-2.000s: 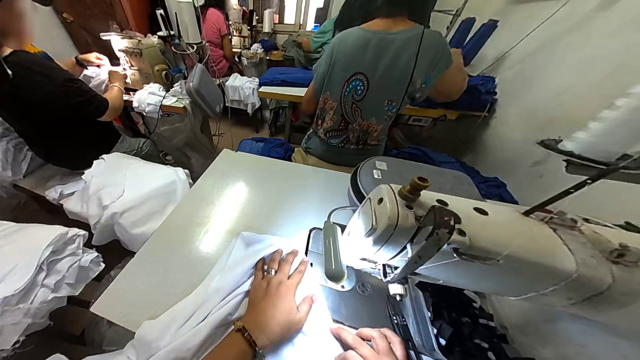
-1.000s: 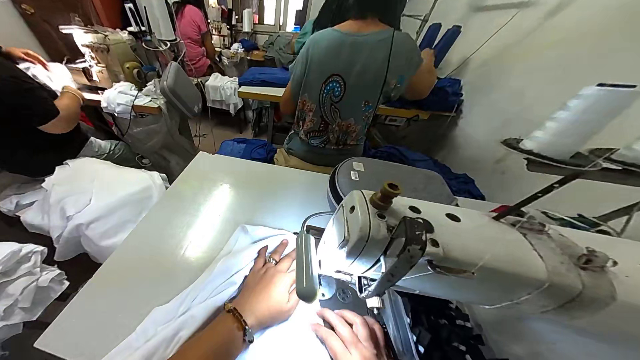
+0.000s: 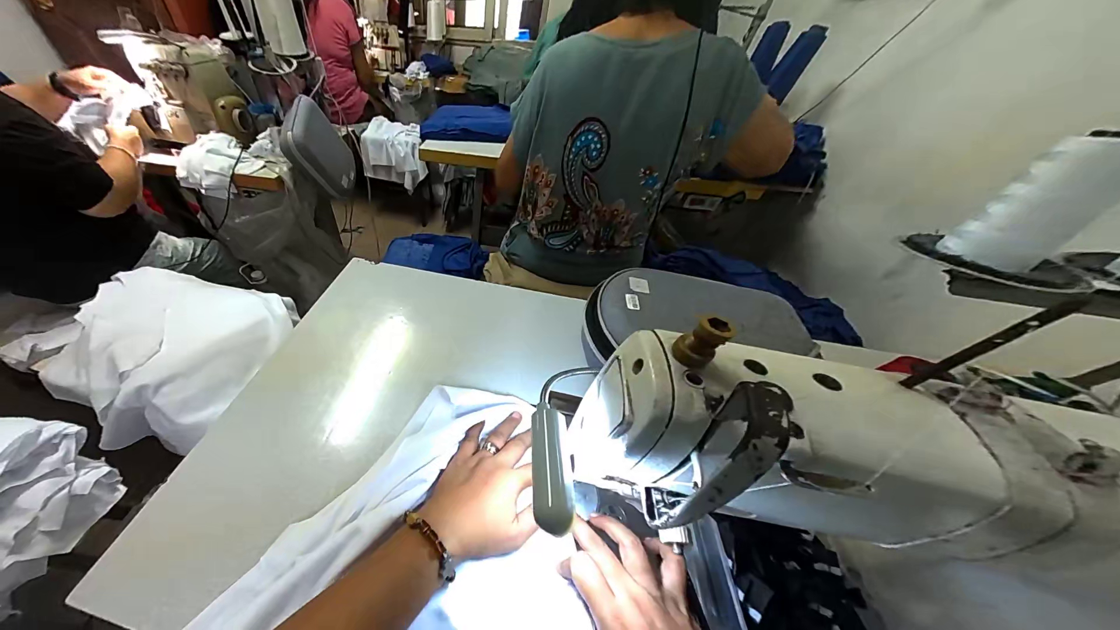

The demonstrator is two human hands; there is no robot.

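Observation:
White fabric [image 3: 376,507] lies across the table under my hands, beside the head of a white industrial sewing machine [image 3: 787,429]. My left hand [image 3: 486,499], with a ring and a beaded bracelet, rests flat on the cloth, fingers spread, left of a grey clip-on lamp [image 3: 551,472]. My right hand [image 3: 626,573] lies at the cloth's right edge just below the needle area, fingers slightly bent. Whether it pinches the cloth cannot be seen. Glare washes out the cloth between the hands, and the lamp covers some left fingertips.
The white tabletop [image 3: 332,385] extends left. Piled white cloth [image 3: 175,350] lies beyond its left edge. A thread cone [image 3: 1032,201] stands at right, and black pieces [image 3: 787,569] lie beside the machine. A person in a grey-green shirt [image 3: 612,140] sits ahead; another works at left.
The view has shifted somewhat since the first frame. My right hand has moved up beside the needle area. My left hand stays spread on the cloth.

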